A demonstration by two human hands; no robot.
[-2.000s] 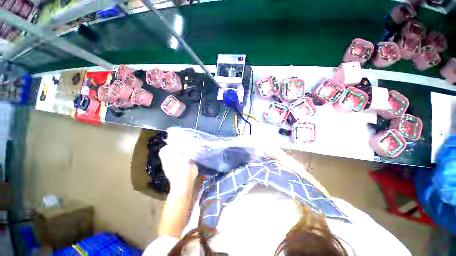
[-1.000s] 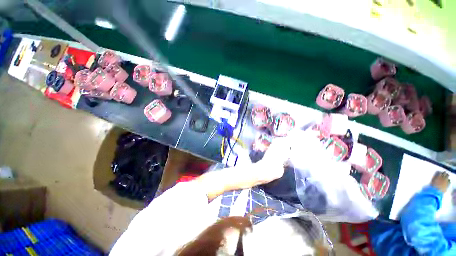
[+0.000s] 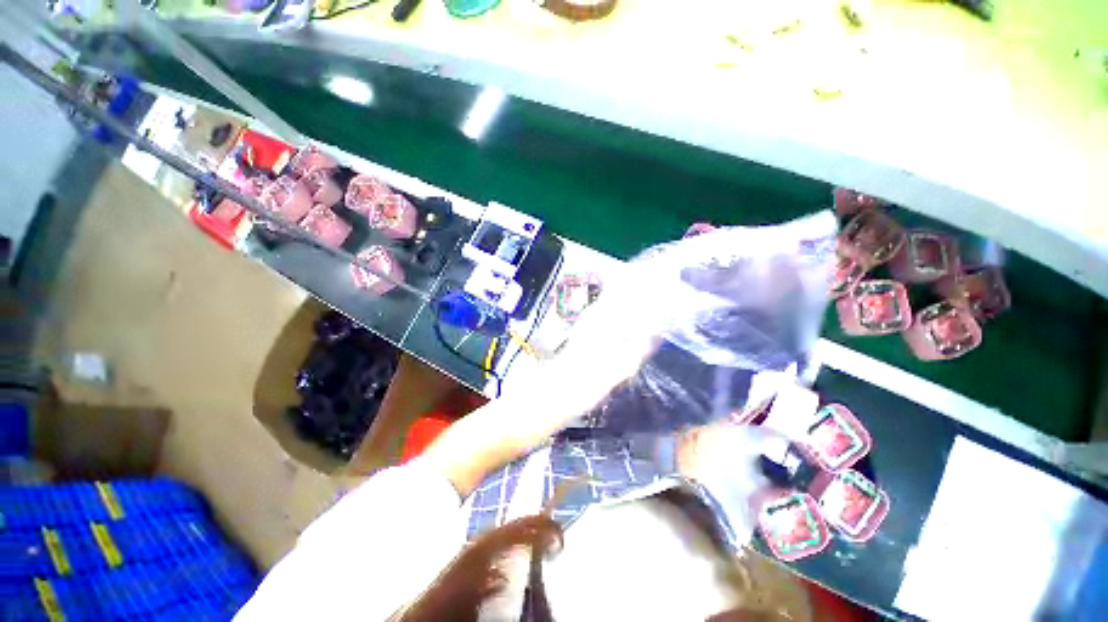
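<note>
A large clear crinkly plastic bag (image 3: 759, 292) with dark contents is lifted over the bench in front of me. My left hand (image 3: 617, 331), pale and overexposed, reaches up from the lower left and is closed on the bag's left side. My right hand (image 3: 719, 464) is at the bag's lower end, blurred and partly covered, so its fingers cannot be made out. Pink housings (image 3: 836, 437) stand on the dark mat just right of the bag. The bag hides part of the bench behind it.
A white-grey feeder box (image 3: 501, 243) and a blue tool (image 3: 468, 311) stand left of the bag. More pink housings (image 3: 289, 197) are at the left bench end, others (image 3: 875, 306) on the green belt. An open carton of black parts (image 3: 273, 395) is below the bench edge.
The view has turned and shifted. The bag has moved from near my body to the right, then up over the bench towards the belt, with my left hand still on it.
</note>
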